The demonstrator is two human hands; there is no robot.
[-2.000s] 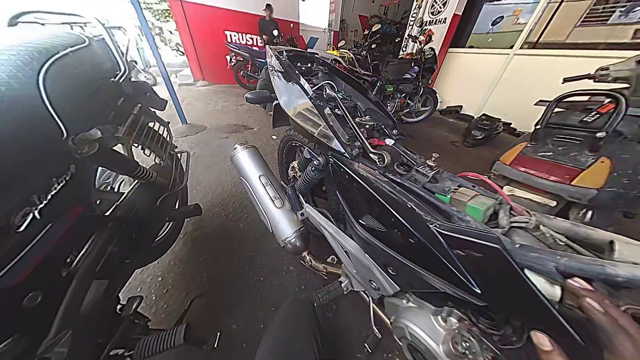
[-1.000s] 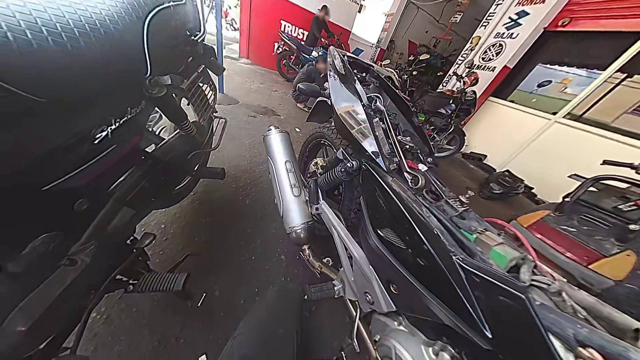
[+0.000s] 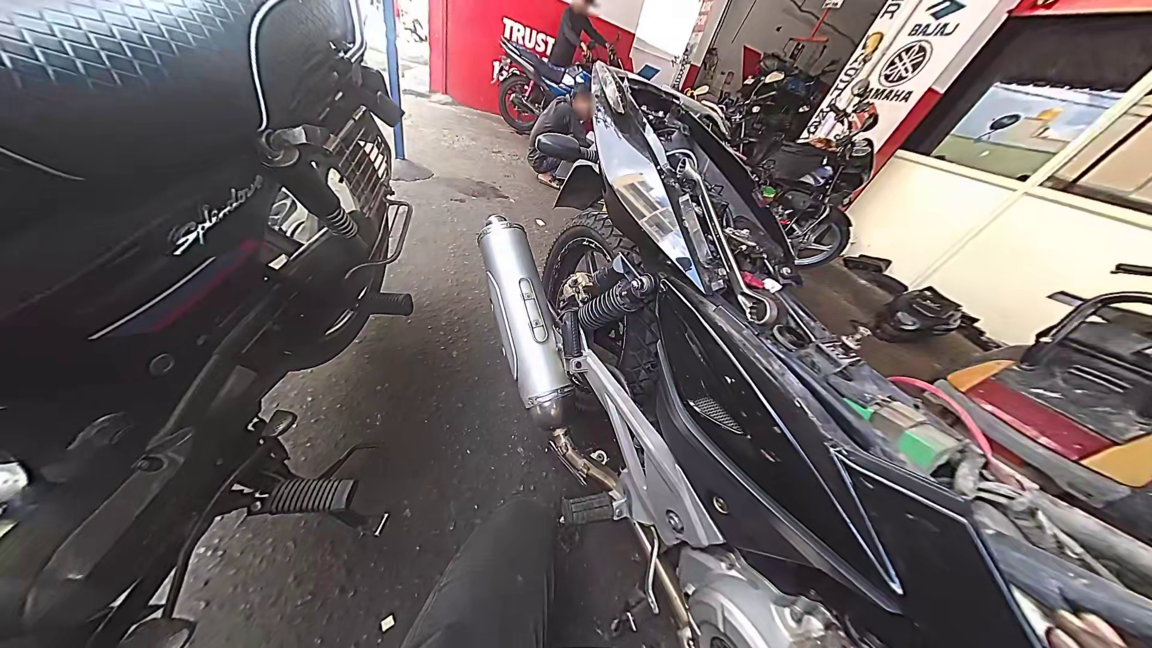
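In the lower right corner, the fingertips of a hand, seemingly my right hand (image 3: 1082, 628), touch the frame area of a partly stripped black motorcycle by its side panel (image 3: 774, 450); most of the hand is cut off. My left hand is out of view. Seat and tank are off the motorcycle, baring its frame and wiring. A combination wrench (image 3: 720, 238) lies along the open tail section. The silver exhaust muffler (image 3: 522, 310) points back beside the rear shock absorber (image 3: 612, 304). Below is the engine cover (image 3: 747, 603), with a footpeg (image 3: 587, 508) to its left.
Another black motorcycle (image 3: 135, 225) stands close on the left. My leg (image 3: 495, 576) is between the two. One person crouches (image 3: 565, 126) behind the tail; another stands (image 3: 576, 34) at a blue motorcycle (image 3: 540, 76). Parts lie by the right wall; a red and yellow tail section (image 3: 1035, 414) stands at right.
Two seconds ago more of the hand showed at the lower right; now only fingertips do. The person in the background has moved to the blue motorcycle. The view has swung right.
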